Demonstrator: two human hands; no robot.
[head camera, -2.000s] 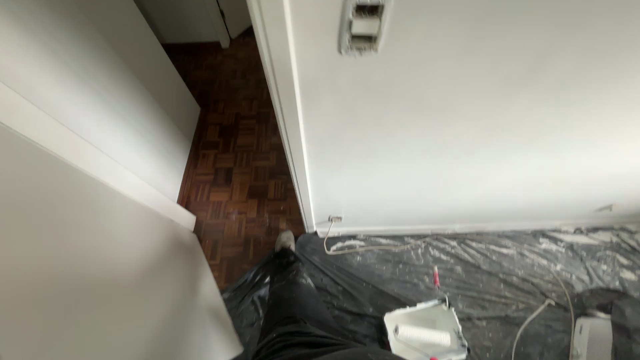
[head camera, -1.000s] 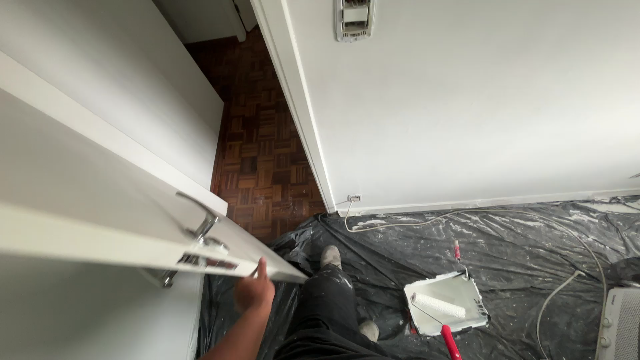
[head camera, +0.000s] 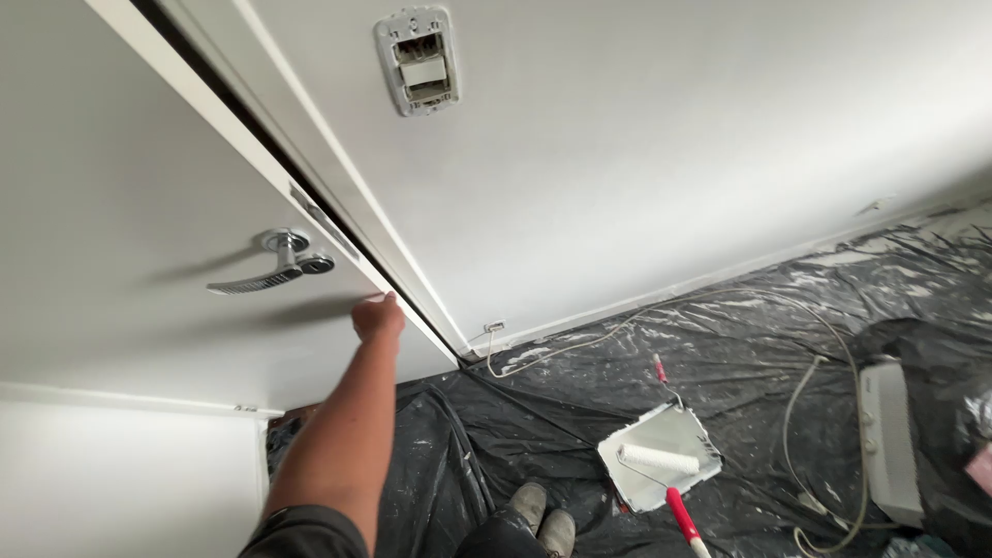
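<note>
My left hand (head camera: 378, 316) grips the free edge of a white door (head camera: 194, 232), below its chrome lever handle (head camera: 260, 279) and the latch plate (head camera: 322, 219). The door stands nearly closed, with a narrow dark gap beside the white door frame (head camera: 341, 163). My right hand is out of view. At the lower right, a paint tray (head camera: 647, 484) holds white paint and a paint roller with a white sleeve (head camera: 659, 459) and red handle (head camera: 682, 511). A smaller red-handled tool (head camera: 660, 368) lies against the tray's far corner.
A switch box without its cover (head camera: 422, 66) is set in the white wall (head camera: 620, 155). A cable (head camera: 620, 329) runs from a low wall socket (head camera: 494, 326) across paint-marked black plastic sheeting (head camera: 542, 411). A white heater-like appliance (head camera: 890, 442) stands at the right, near my shoes (head camera: 542, 515).
The door has swung from wide open to almost closed, covering the view of the parquet floor beyond. My left hand, out of view two seconds ago, has moved with the door's edge.
</note>
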